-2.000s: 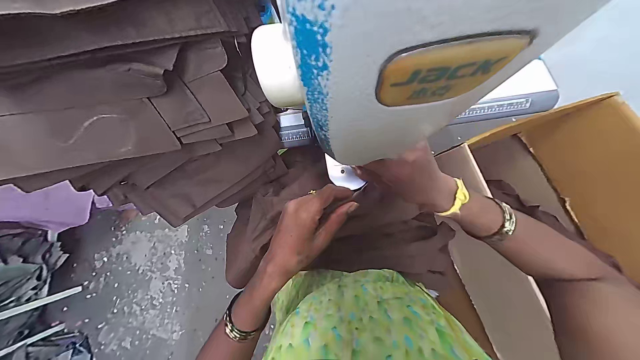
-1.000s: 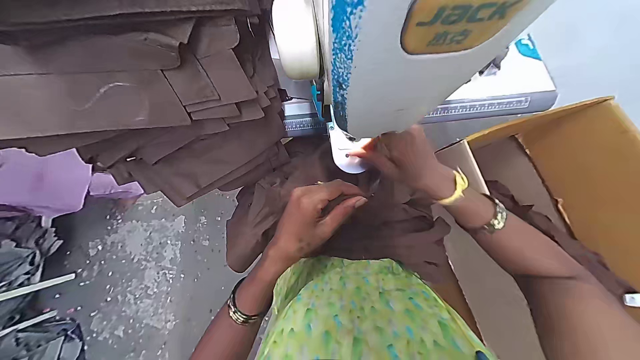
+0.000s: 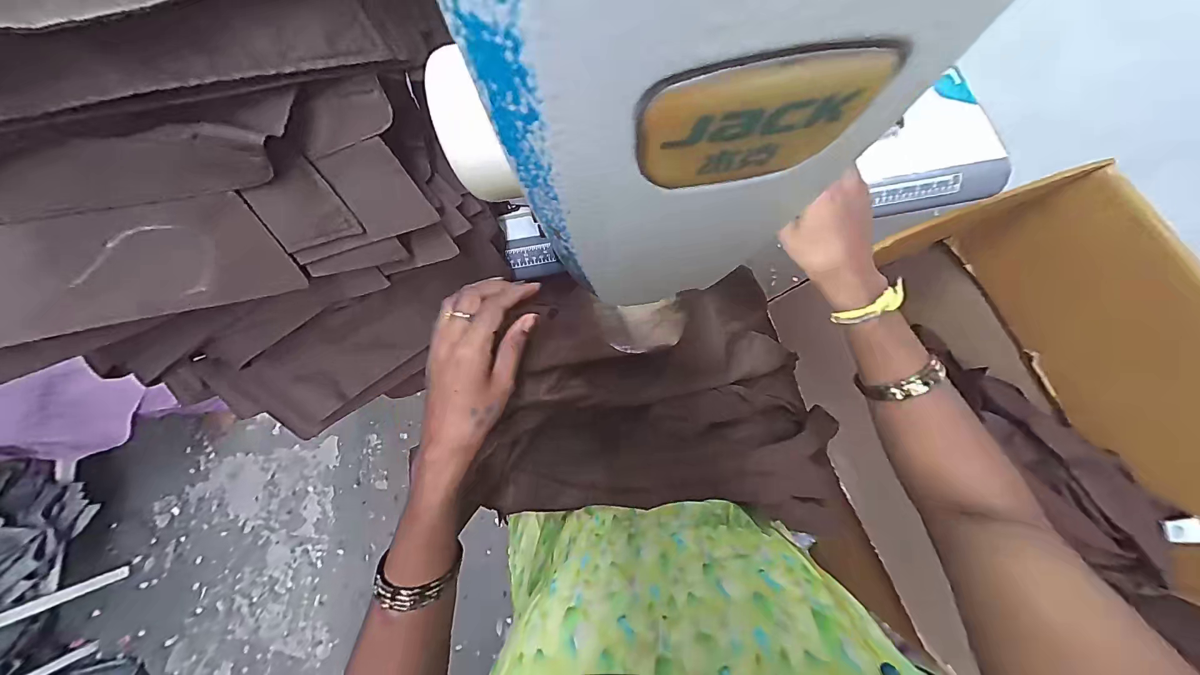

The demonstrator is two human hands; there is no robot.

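Note:
A white and blue Jack sewing machine (image 3: 600, 141) fills the upper middle, and its head hides the needle area. Dark brown fabric (image 3: 647, 422) lies below the head and reaches down to a green patterned garment. My left hand (image 3: 473, 361) rests on the left part of this fabric, fingers slightly spread and thumb apart, beside the machine's ruler-marked bed (image 3: 532, 258). My right hand (image 3: 832, 234) is raised at the right side of the machine head, off the fabric, with its fingers partly hidden behind the head; whether it grips anything does not show.
Stacked brown fabric pieces (image 3: 131, 272) fill the upper left, above purple cloth (image 3: 66, 408). On the right, a cardboard box (image 3: 1106, 281) stands with brown cloth (image 3: 1041, 478) beside and in it. Grey floor (image 3: 253, 534) with scraps shows at the lower left.
My right hand has moved from the lit spot under the machine head up and right to the head's side. My left hand has moved left on the fabric. The light by the needle has dimmed.

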